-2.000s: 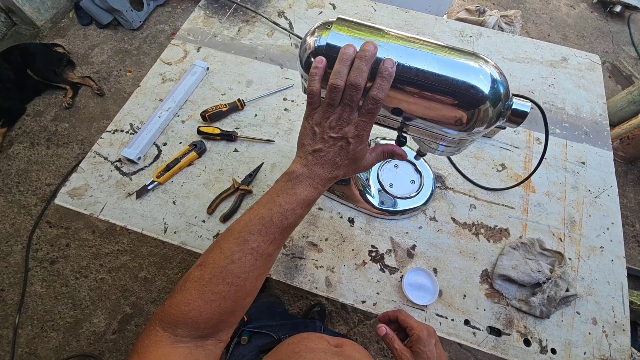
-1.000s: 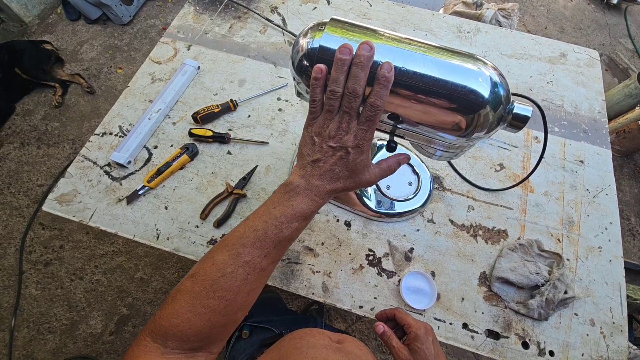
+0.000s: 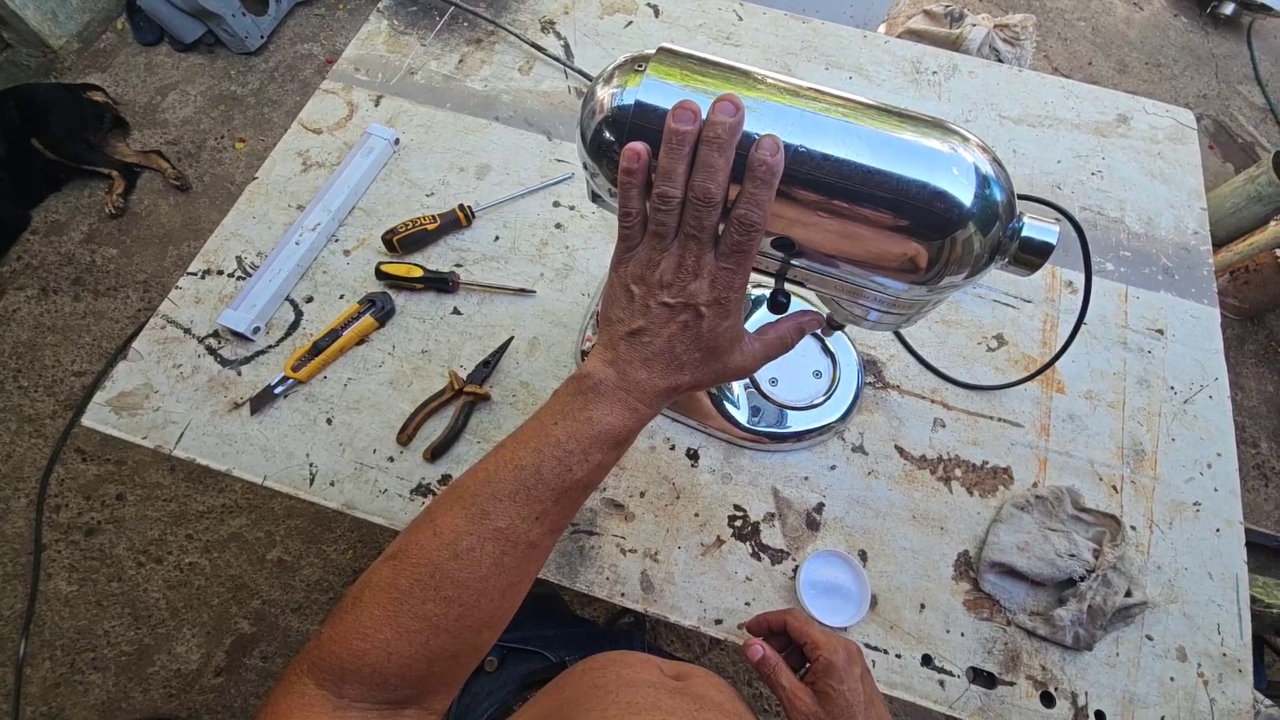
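A chrome stand mixer (image 3: 850, 180) without a bowl stands on a worn white tabletop. My left hand (image 3: 690, 260) is spread, its back to the camera, over the near left side of the mixer head; whether the palm touches the metal cannot be told. Below, my right hand (image 3: 810, 665) rests by the table's near edge with curled fingers, and I cannot see whether it holds anything. Just above it lies a round white plastic lid (image 3: 833, 588). To its right is a crumpled grey rag (image 3: 1060, 568).
Left of the mixer lie two screwdrivers (image 3: 428, 230), a yellow utility knife (image 3: 335, 340) with its blade out, long-nose pliers (image 3: 458, 400) and a white plastic bar (image 3: 312, 230). A black cable (image 3: 1085, 300) loops at the right. A dog (image 3: 75, 150) lies on the ground.
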